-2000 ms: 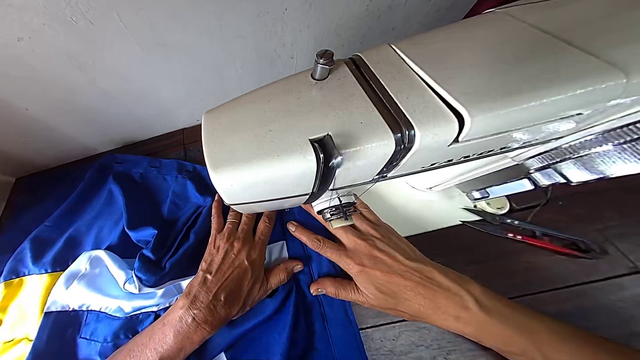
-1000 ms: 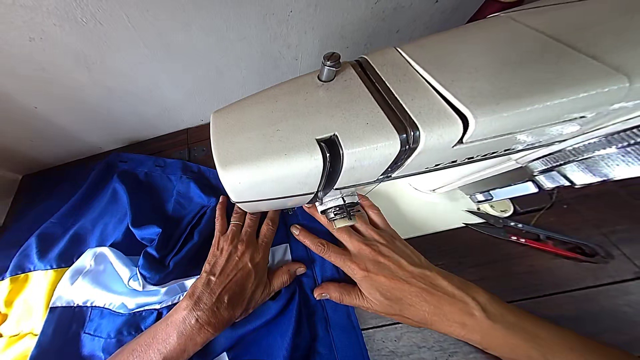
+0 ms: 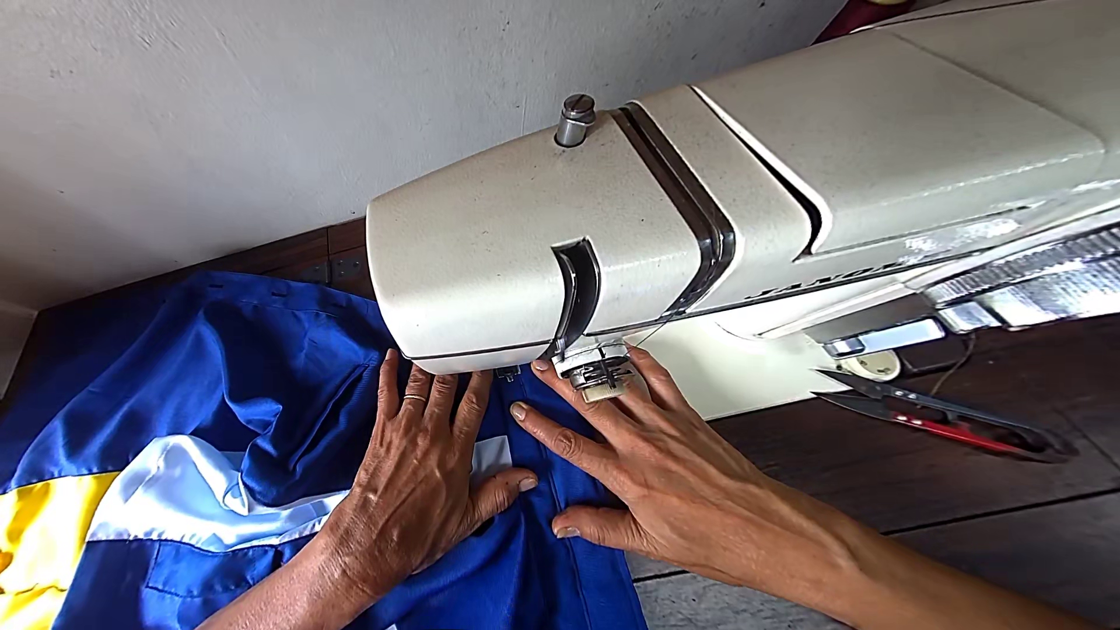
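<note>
Blue fabric (image 3: 297,350) with white and yellow panels lies under the head of a cream Janome sewing machine (image 3: 499,254). My left hand (image 3: 420,481) rests flat on the cloth left of the presser foot (image 3: 507,374), its fingertips at the machine head's lower edge and a ring on one finger. On the other side, my right hand (image 3: 630,472) lies palm down with fingers spread, partly on the fabric. The thread tension dial (image 3: 602,369) hides part of its fingers. The needle cannot be made out behind the machine head.
Thread snips (image 3: 936,416) with a red and black handle lie on the dark wooden table (image 3: 980,490) at right, by a round cream object (image 3: 875,365). The machine's pale bed (image 3: 744,367) extends under the arm. A wall (image 3: 219,114) stands behind.
</note>
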